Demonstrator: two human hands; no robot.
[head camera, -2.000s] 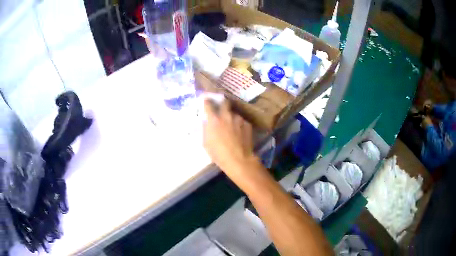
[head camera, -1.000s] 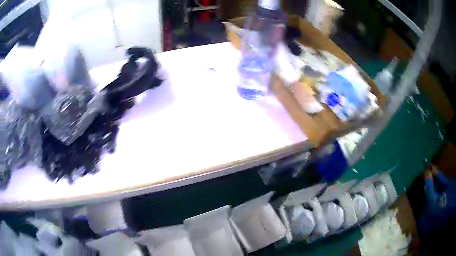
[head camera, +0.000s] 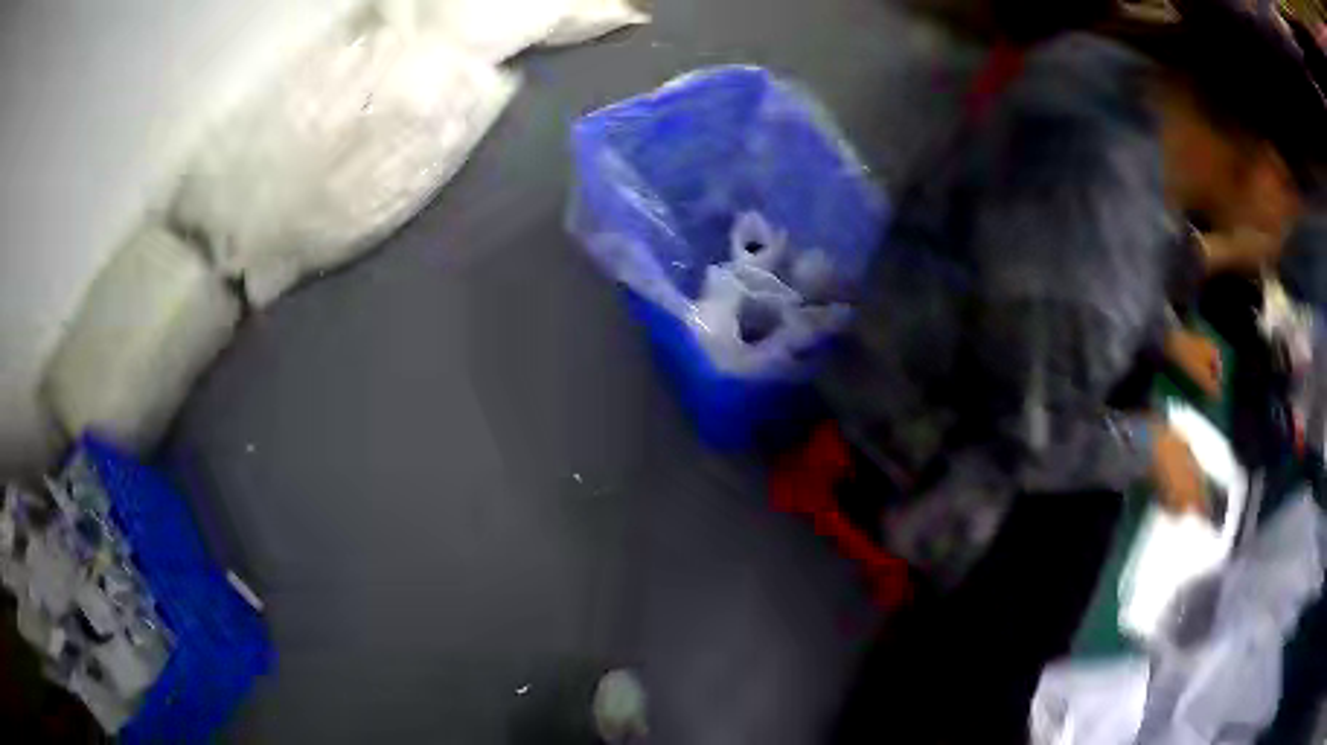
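Neither of my hands is in view. A blue crate (head camera: 713, 393) stands on the grey floor near the upper middle, lined with a loose blue plastic bag (head camera: 640, 160). Inside it lie several wrapped units (head camera: 757, 320) in white wrap, with dark centres showing. A second blue crate (head camera: 204, 640) is at the lower left, cut off by the edge and full of grey-white pieces (head camera: 88, 597). The picture is blurred.
A person in dark clothing (head camera: 1062, 218) sits at right beside the lined crate, by a red stool (head camera: 830, 495). Hands (head camera: 1179, 466) show over white items on a green bench (head camera: 1109, 619). White sacks (head camera: 335, 146) lie upper left. A small pale object (head camera: 620, 704) is at the bottom.
The view has swung from the white shelf, bottle and carton row to the floor and crates. My bare hand, seen reaching at the parts carton two seconds ago, is out of the picture.
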